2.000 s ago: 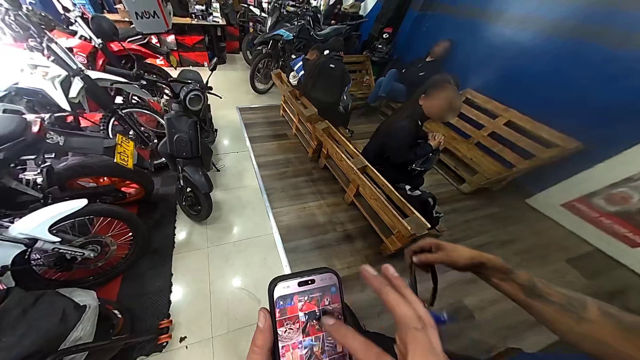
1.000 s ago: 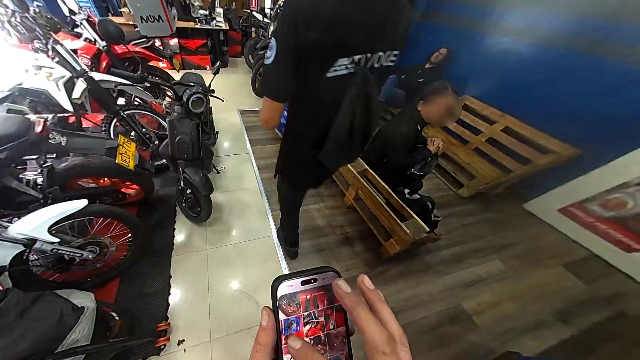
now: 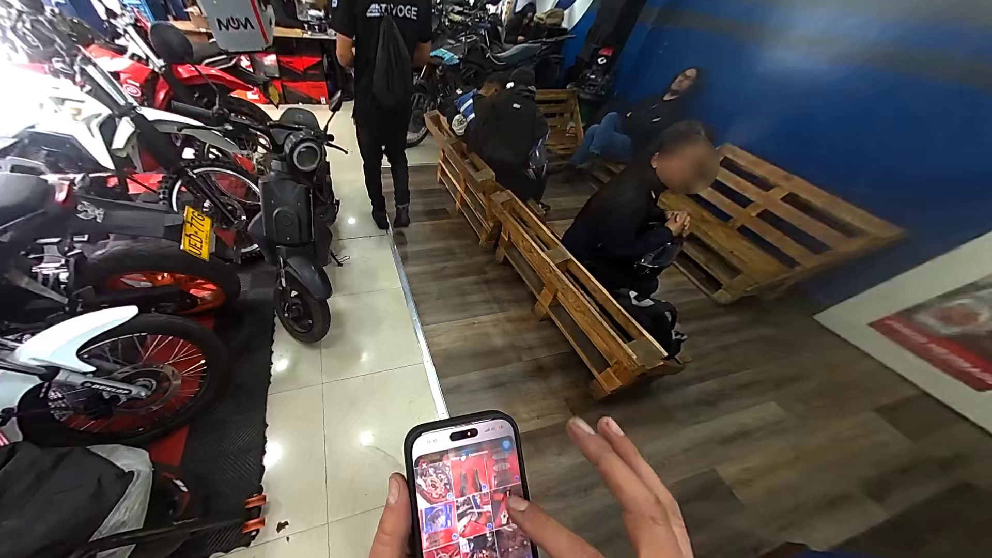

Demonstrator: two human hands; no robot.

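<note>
Low in the view, my left hand [image 3: 392, 518] holds a smartphone [image 3: 474, 508] in a dark case, its thumb along the left edge. The lit screen shows a grid of picture thumbnails, some marked with small blue dots. From the right comes my right hand [image 3: 632, 496], with one digit on or just over the right part of the screen and two other fingers raised and apart beside the phone. It holds nothing. The lower part of the phone and both palms lie outside the frame.
Motorcycles [image 3: 163, 372] and a dark scooter [image 3: 298, 209] line the left side. Wooden pallet benches [image 3: 573, 287] stand at the centre right, with people seated around them. A person in black [image 3: 384, 85] is on the walkway. A framed poster [image 3: 922, 325] is at the right.
The person in black, close by one second ago, is now farther off, back turned. Another person's arm, seen at the right two seconds ago, is gone. My right hand's fingers have shifted over the phone.
</note>
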